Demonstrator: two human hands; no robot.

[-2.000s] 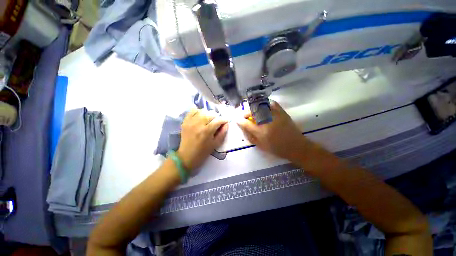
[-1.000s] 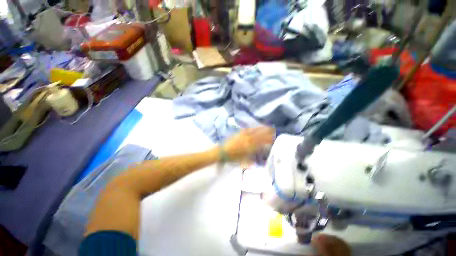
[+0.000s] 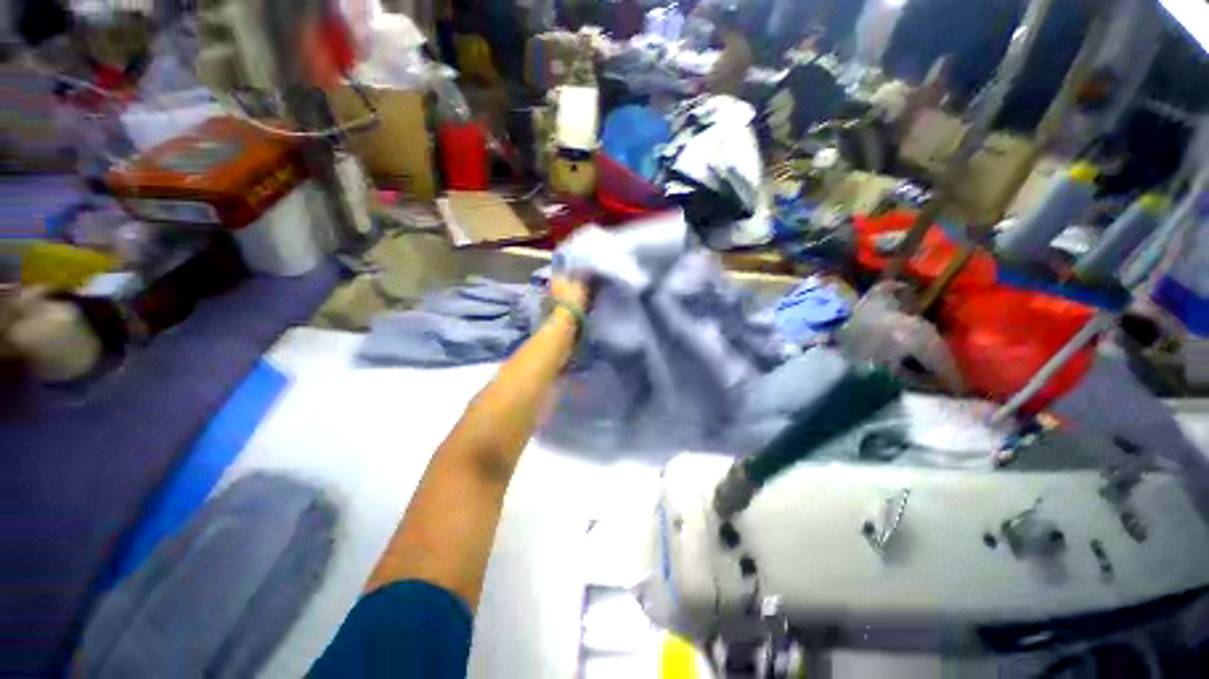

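Note:
My left hand [image 3: 573, 295] is stretched out to the far side of the table [image 3: 398, 411], behind the sewing machine. It grips part of a crumpled grey-blue garment [image 3: 670, 332] and lifts it above the loose cloth there; the fingers are partly hidden and blurred. The white sewing machine [image 3: 928, 544] is at the lower right, with a yellow patch beside its needle area at the bottom edge. My right hand is out of the picture. A stack of grey-blue cut pieces [image 3: 219, 584] lies at the lower left, blurred.
More grey-blue cloth [image 3: 451, 322] lies left of my left hand. A blue strip [image 3: 206, 458] runs along the table's left edge. A dark green covered rod [image 3: 829, 422] rises from the machine head. Red bags [image 3: 1014, 352] and thread cones [image 3: 1127, 232] stand at the right.
My left hand has gone from over the machine table to the far cloth and taken hold of it, raising it. My right hand has left the picture. The view has tilted up.

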